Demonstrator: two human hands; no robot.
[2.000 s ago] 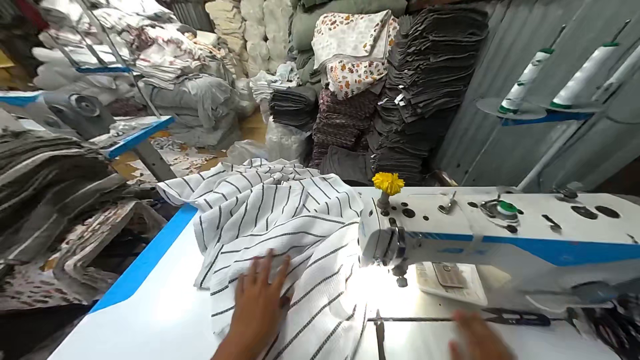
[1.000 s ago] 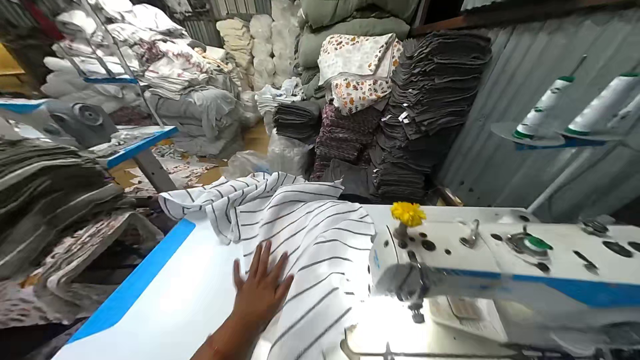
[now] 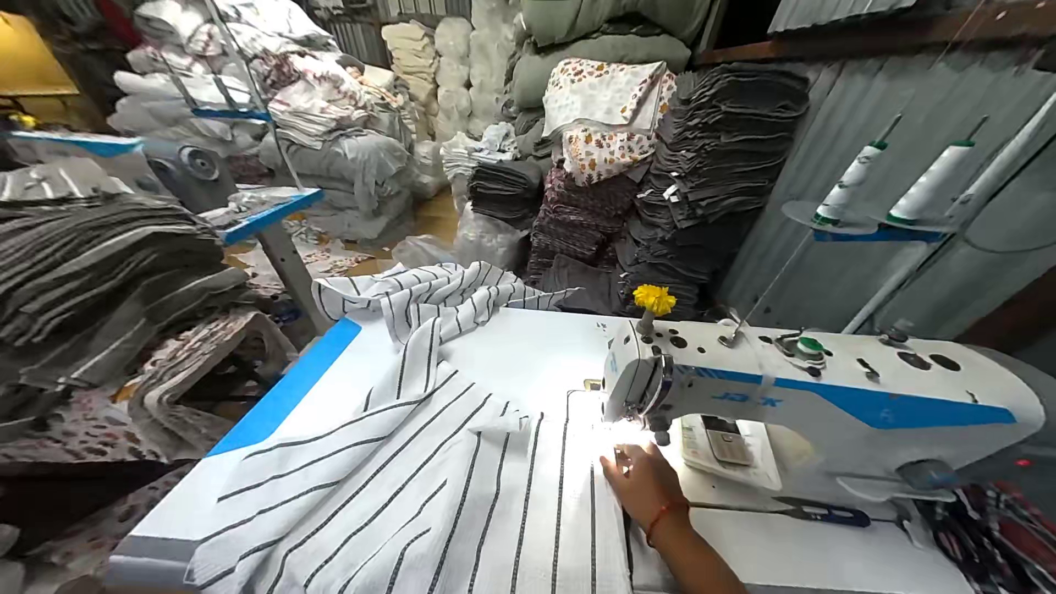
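White cloth with black stripes (image 3: 462, 495) lies spread over the sewing table, its far part bunched at the back edge. The right part of the cloth reaches the needle area of a white and blue Jack sewing machine (image 3: 825, 388). My right hand (image 3: 648, 487), with a red string at the wrist, is at the cloth's right edge just beside the needle area. Its fingers are bent, and glare hides whether they pinch the cloth. My left hand is out of view.
A small thread snipper (image 3: 825, 513) and a mobile phone (image 3: 726, 440) lie by the machine. Thread cones (image 3: 850, 186) stand behind it on a stand. Folded dark fabric (image 3: 718, 157) is stacked behind the table; another fabric pile (image 3: 107, 280) stands at left.
My left hand, on the striped cloth in both earlier frames, has left the view. My right hand now shows beside the needle area. The cloth has been shifted and spread towards the near edge.
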